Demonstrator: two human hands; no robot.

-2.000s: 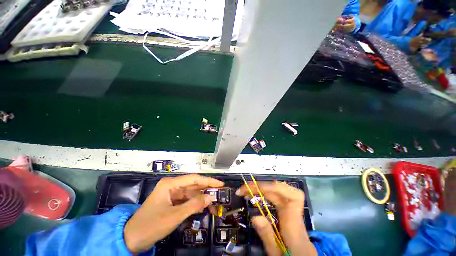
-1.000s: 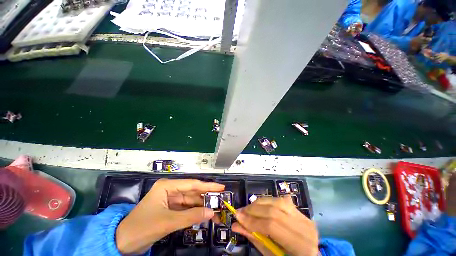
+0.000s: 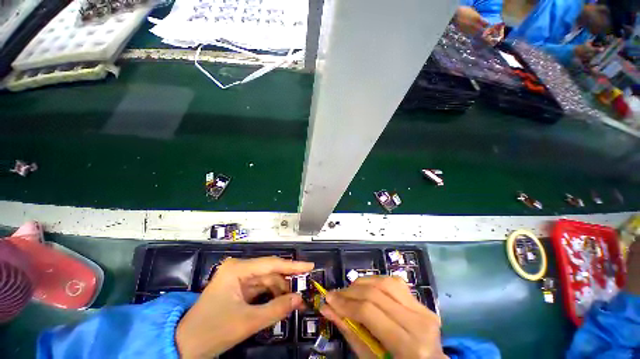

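Note:
My left hand [image 3: 242, 301] holds a small electronic module [image 3: 303, 282] by its left side between thumb and fingers. The module has a dark frame and a whitish centre. My right hand [image 3: 389, 312] grips yellow tweezers [image 3: 361, 334], whose tips are at the right part of the module. The fingertips partly hide the contact. Both hands are above a black compartment tray [image 3: 172, 270], with modules in several pockets. Some pockets are hidden by the hands.
Beyond the tray, a green conveyor belt [image 3: 140, 151] carries scattered modules behind a pale metal edge [image 3: 175, 223]. A grey post [image 3: 344, 112] stands in front. A pink-red fan [image 3: 60, 273] is left; a yellow ring [image 3: 525, 255] and red basket [image 3: 565, 273] are right, beside a person's blue sleeve.
My right hand has brought the tweezers from an upright, spread position down onto the module. My left hand still holds the module. Modules on the belt have moved right.

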